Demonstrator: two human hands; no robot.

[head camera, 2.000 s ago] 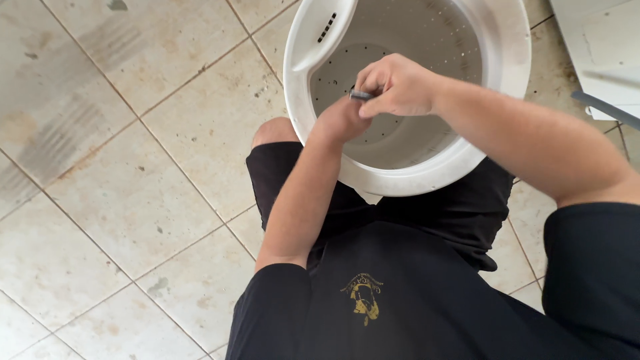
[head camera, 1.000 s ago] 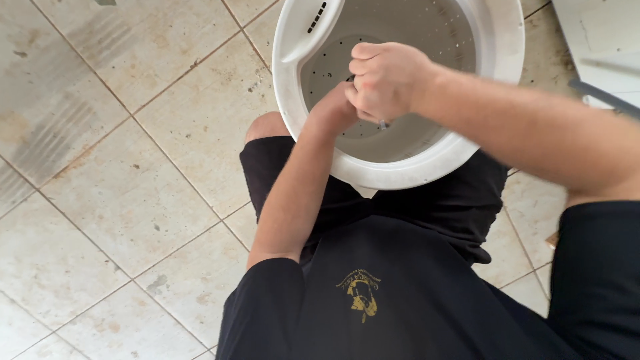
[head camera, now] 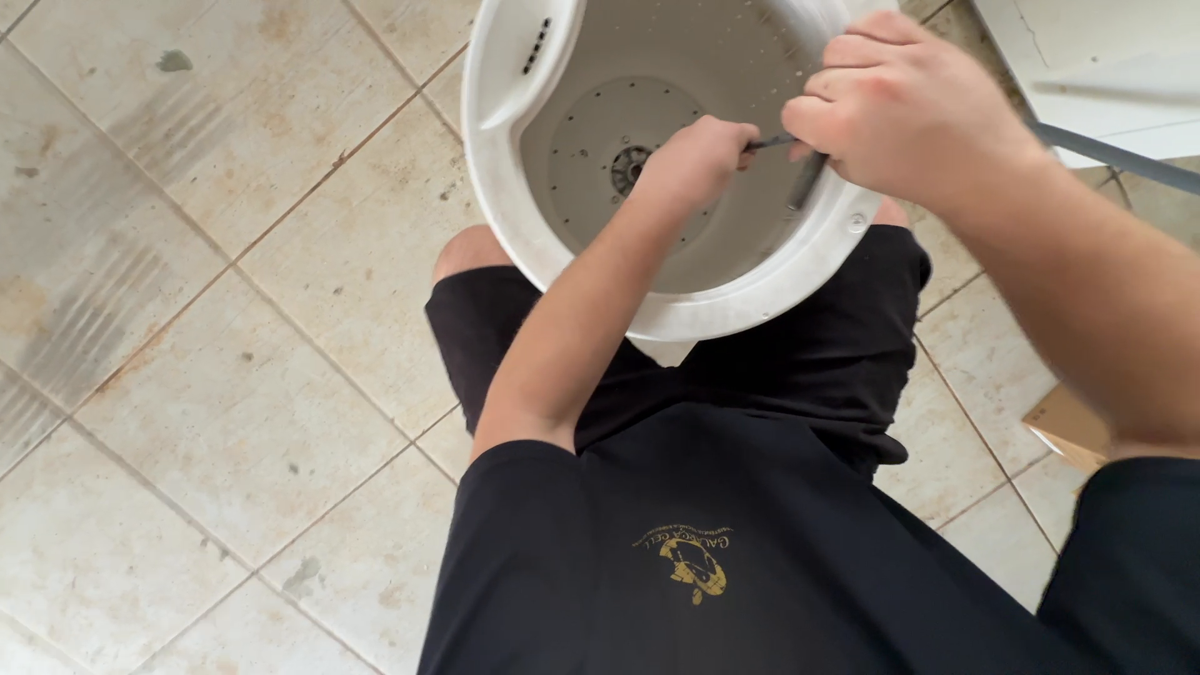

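A white round washing machine tub (head camera: 562, 267) stands between my knees, with small holes and a dark hub (head camera: 633, 171) at its bottom. Over its opening, my left hand (head camera: 703, 161) is closed on a thin dark rod-like tool (head camera: 771, 142). My right hand (head camera: 886, 103), above the tub's right rim, grips a dark cylindrical handle (head camera: 806, 183) that points down into the tub. The tool's far end is hidden by my right hand, so whether the two pieces are joined I cannot tell.
A white panel (head camera: 1116, 56) lies at the upper right, with a grey hose (head camera: 1125, 161) beside it. A cardboard box (head camera: 1069, 422) sits on the floor at the right, partly behind my right arm. Stained tiles (head camera: 234, 356) cover the floor.
My hands were together over the tub's opening; now they are apart, with my right hand moved to the right rim. The dark handle has come into sight beneath it.
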